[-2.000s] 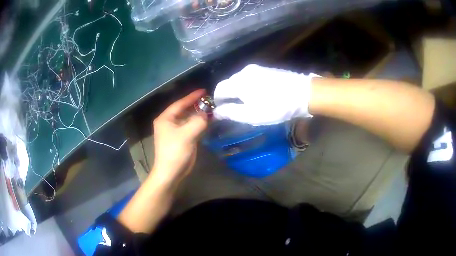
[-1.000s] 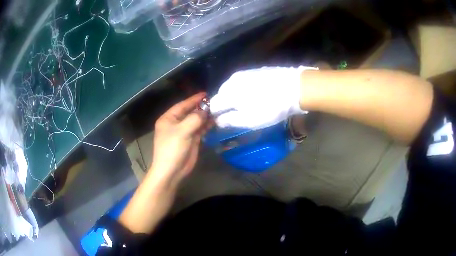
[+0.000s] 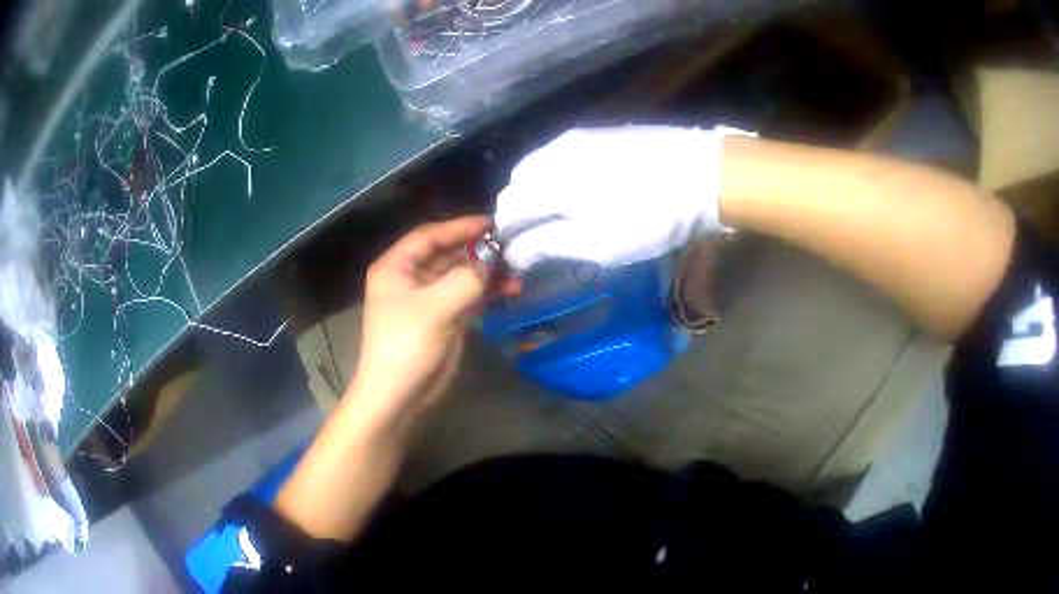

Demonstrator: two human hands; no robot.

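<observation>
A small round stator assembly (image 3: 484,250), metallic with a red edge, is held in the air over my lap, beside the green table's edge. My bare left hand (image 3: 420,290) grips it between thumb and fingers. My right hand (image 3: 610,197) wears a white glove, and its closed fingertips touch the part's right side. The glove hides much of the part, and I cannot tell whether the fingers hold a lead. A thin dark loop shows just below the glove.
Tangled loose wired pieces (image 3: 145,174) lie on the green table (image 3: 314,133). Clear plastic trays (image 3: 465,75) with wired parts stand at the table's edge. A crumpled plastic bag (image 3: 29,383) is at far left. A blue stool (image 3: 592,348) is below my hands, and cardboard (image 3: 1020,128) is at right.
My gloved hand has shifted slightly up from the part. More of the part and its red edge shows between my left fingertips. My left hand keeps its hold.
</observation>
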